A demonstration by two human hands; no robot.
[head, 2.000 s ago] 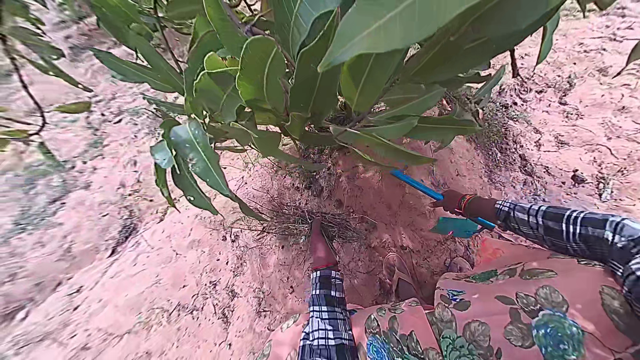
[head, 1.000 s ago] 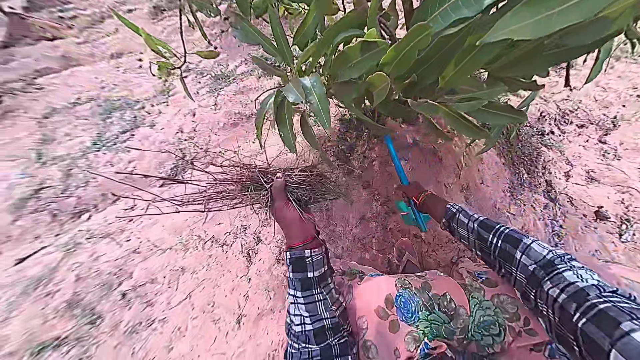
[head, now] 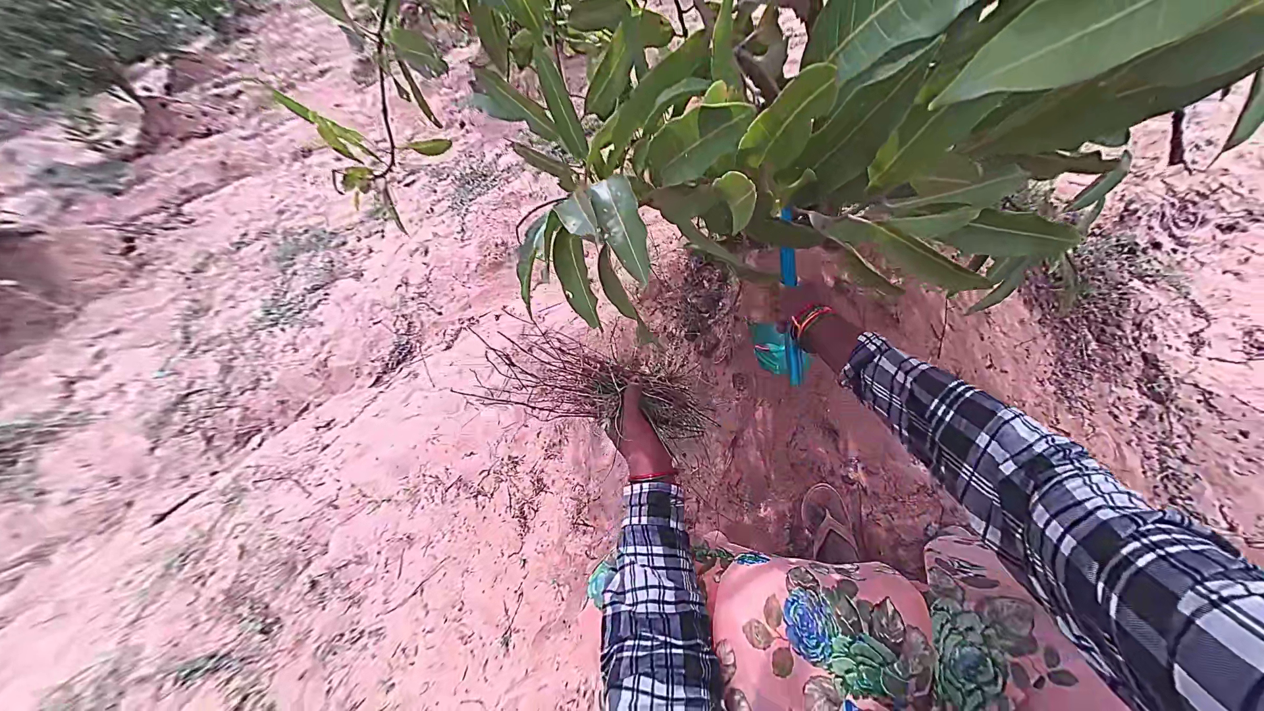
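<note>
My left hand (head: 640,434) is closed around a bundle of dry twigs and grass (head: 563,380), low over the reddish soil at the centre. The loose twig ends fan out to the left. My right hand (head: 812,314) grips a blue rod-like handle (head: 788,267), its upper part going in under the leaves, so its far end is hidden. A green piece of material (head: 768,348), perhaps cloth or plastic, shows beside that hand; whether it is held cannot be told. Both arms wear black-and-white checked sleeves.
Broad green leaves on low branches (head: 820,148) hang over the top centre and right. A thin leafy twig (head: 385,128) dangles at upper left. Sandy, sloping soil (head: 296,474) with sparse weeds lies around. A sandalled foot (head: 829,521) and floral cloth (head: 770,622) are below.
The twig bundle, lying low under my left hand at first, was seen out to the left a second ago; it now appears more compact. The blue handle has turned steeper. The view has shifted.
</note>
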